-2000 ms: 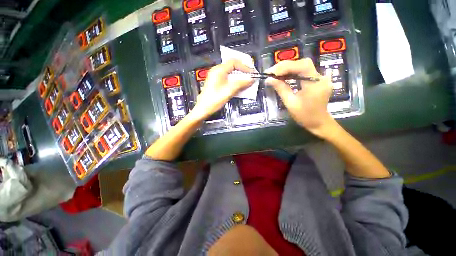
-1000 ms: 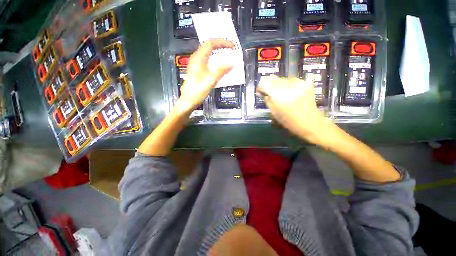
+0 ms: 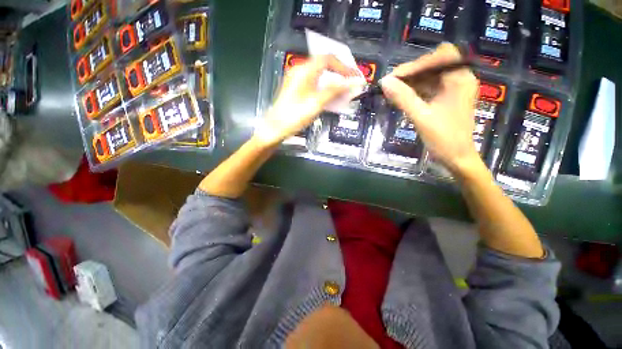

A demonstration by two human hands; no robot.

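Note:
My left hand (image 3: 302, 97) holds a white label sheet (image 3: 329, 49) with rows of small marks, above the front row of the blister tray. My right hand (image 3: 440, 105) grips dark, pen-like tweezers (image 3: 436, 66). Their tip meets the sheet's right edge near my left fingers. A label at the tip is too small to tell. The clear blister tray (image 3: 545, 193) holds two rows of black units with red-orange ovals, such as the black unit (image 3: 530, 140) at the front right. My hands partly hide several front-row units.
At left, clear trays (image 3: 208, 140) of orange-edged units (image 3: 168, 117) lie askew on the green bench (image 3: 235, 102). A white slip (image 3: 597, 133) lies at the right. Below the bench at left are a cardboard box (image 3: 146, 199), a red object (image 3: 53, 266) and a white object (image 3: 95, 285).
The view has shifted, so the trays sit further right. My right hand has come up from the front-row units to the sheet, and the sheet is now tilted.

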